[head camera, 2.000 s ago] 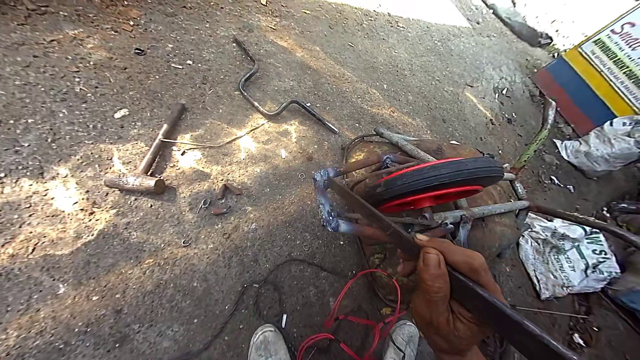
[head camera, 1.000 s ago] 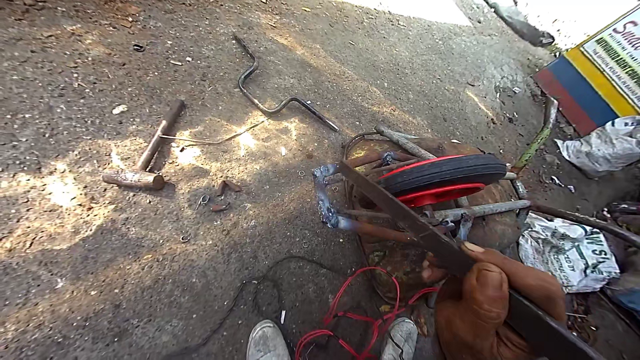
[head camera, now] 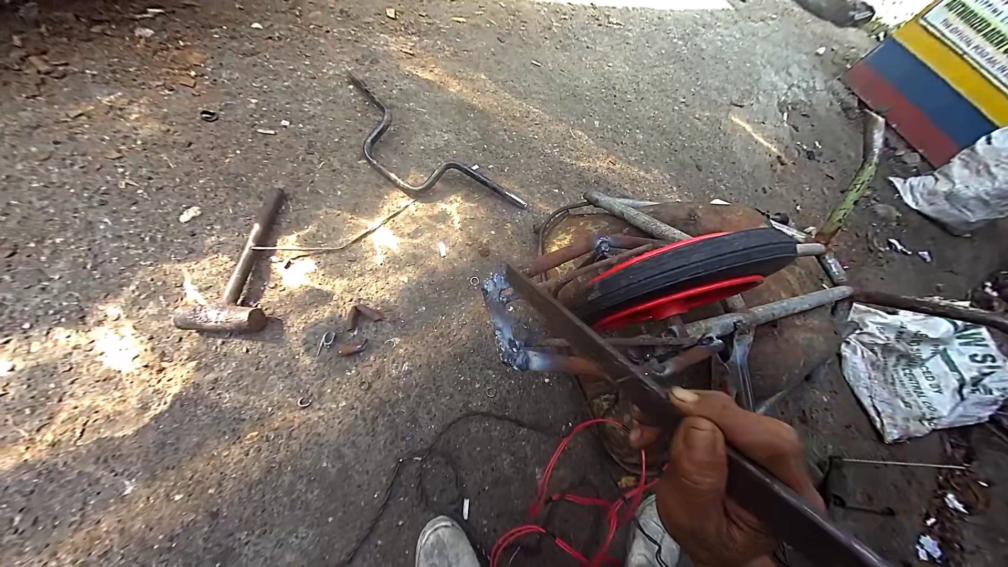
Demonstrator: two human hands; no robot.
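Observation:
My right hand [head camera: 724, 465] grips a long flat dark metal bar [head camera: 579, 335], whose far end is over the welded end of a metal pipe frame [head camera: 500, 323]. Behind the bar, a wheel with a black tire [head camera: 693, 272] and red rim sits between the frame's pipes. Frame and wheel rest on a rusty rounded metal piece [head camera: 795, 346]. My left hand is out of the picture.
A hammer [head camera: 220, 317] and a bent metal rod [head camera: 421, 185] lie on the ground to the left. Red wire [head camera: 563, 496] loops near my shoes [head camera: 445, 543]. White sacks [head camera: 917, 374] and a painted board [head camera: 933, 75] are at the right.
My right hand first slid right along the bar, then came back slightly left, still gripping it. The bar's tip stays near the frame's welded end.

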